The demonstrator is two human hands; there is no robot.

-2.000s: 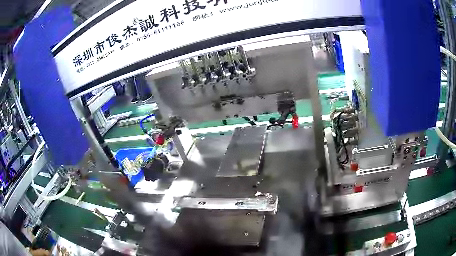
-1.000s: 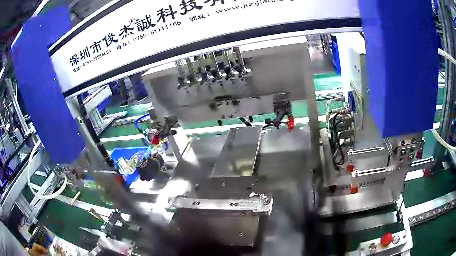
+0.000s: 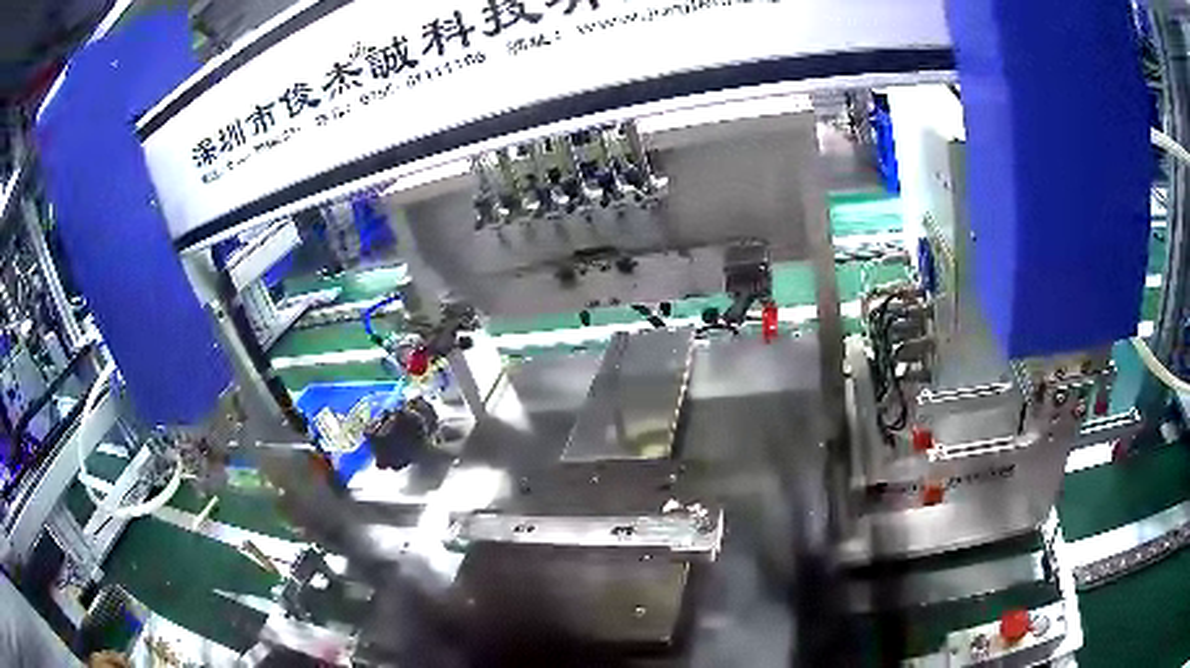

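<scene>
Neither of my hands can be made out; the bottom centre is dark and blurred. The work plate (image 3: 632, 398), a dark grey rectangle, lies on the machine's steel table (image 3: 750, 411) in the middle of the view. The long shiny clamp bar (image 3: 587, 530) crosses the table on the near side of the plate. A second dark plate (image 3: 574, 596) lies in front of the bar. The machine head (image 3: 568, 180), a row of silver cylinders, hangs above the table.
Blue guard panels (image 3: 131, 222) (image 3: 1060, 183) flank a white sign (image 3: 392, 85). A blue bin (image 3: 342, 415) is behind at left. The silver side unit (image 3: 972, 483) stands at right, above a red button (image 3: 1017, 624). A person's sleeve (image 3: 24, 633) shows at bottom left, beside a green belt (image 3: 157, 561).
The whole view shifts slightly left, then back right, as the camera moves. The machine parts keep their places relative to each other.
</scene>
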